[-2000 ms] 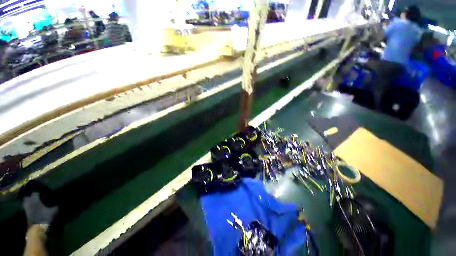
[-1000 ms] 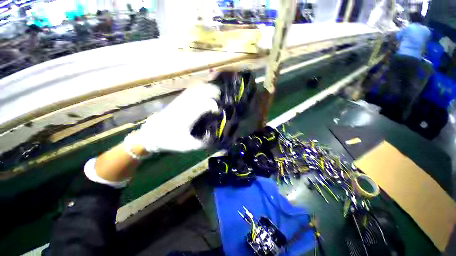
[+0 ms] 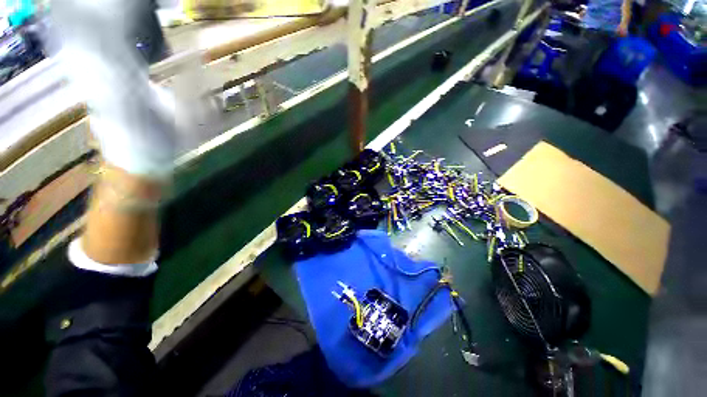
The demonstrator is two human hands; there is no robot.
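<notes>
My left hand [image 3: 124, 93], in a white glove, is raised at the upper left over the conveyor. It is badly blurred and cut by the top edge. A dark shape [image 3: 147, 35] shows beside its fingers; I cannot tell if it is held. My right hand is not in view. A black housing [image 3: 380, 322] with shiny metal inside and yellow leads sticking out lies on the blue cloth [image 3: 333, 279]. Several black housings [image 3: 333, 225] with yellow wires stand grouped against the rail, behind the cloth.
A loose pile of wire leads [image 3: 434, 190] lies right of the housings, with a tape roll [image 3: 517, 212] beside it. A round fan [image 3: 535, 295], slim dark pliers [image 3: 463, 322] and a cardboard sheet [image 3: 593, 213] lie rightward. A post [image 3: 359, 77] stands by the conveyor [image 3: 232, 186]. A person [image 3: 605, 15] is far right.
My left hand came in from the lower left, holding black housings over the conveyor a second ago, and has since moved up and left. The view has tipped down, showing more bench.
</notes>
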